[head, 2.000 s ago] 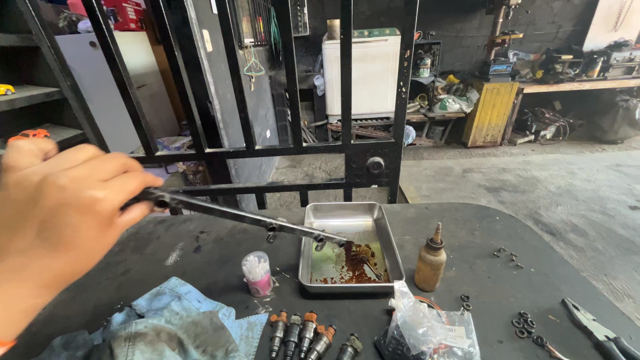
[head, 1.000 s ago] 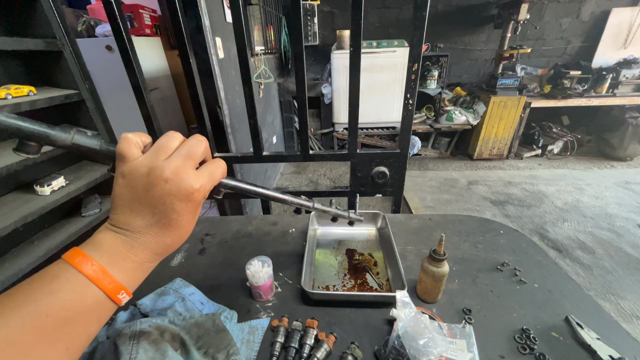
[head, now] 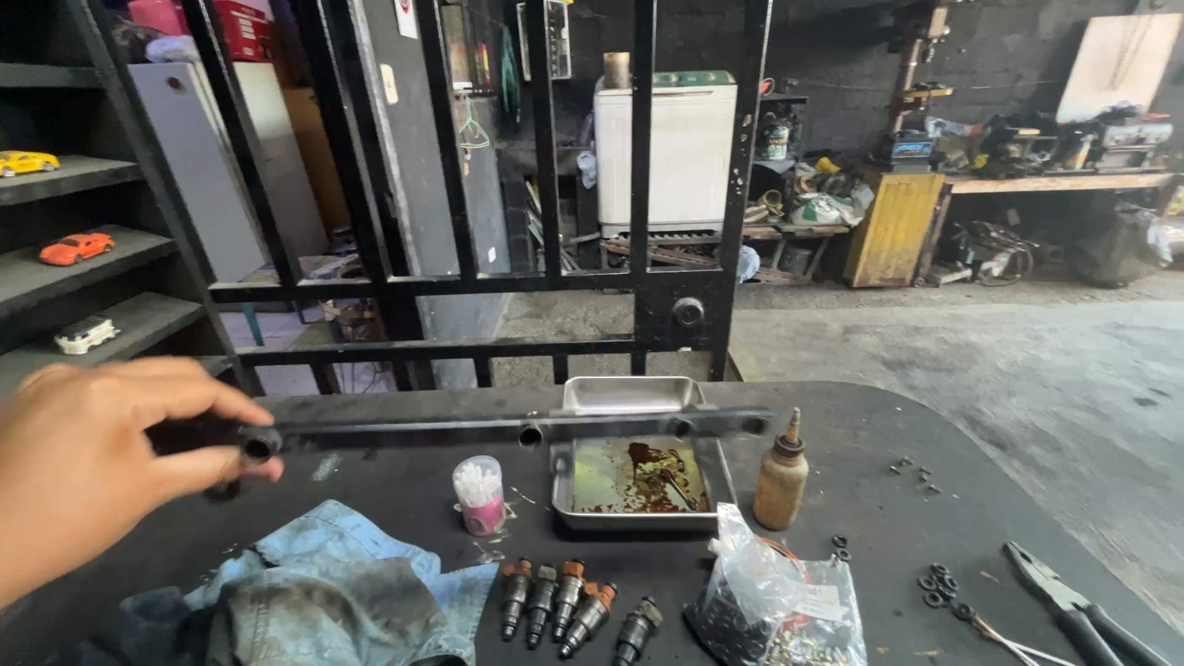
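Note:
My left hand (head: 120, 462), at the left edge, grips one end of a black fuel rail (head: 462, 425) with round injector ports. The rail lies level in the air, its far part over a steel tray (head: 562, 518) that holds dirty, brown-stained liquid. My right hand is not in view. Below the rail stand a tub of cotton swabs (head: 479, 497) and a brown squeeze bottle (head: 781, 486). Several fuel injectors (head: 567, 601) lie on the black table beside a stained blue cloth (head: 324, 583) and a clear plastic bag of parts (head: 795, 601).
Pliers (head: 1064, 592), black rubber rings (head: 939, 583) and small metal pieces (head: 916, 474) lie at the table's right. A black barred gate (head: 481, 287) stands behind the table. Shelves with toy cars (head: 79, 248) are at the left.
The rail, tilted down toward the tray before, is now nearly level with its ports facing me. My left hand has moved lower and to the left since one second ago.

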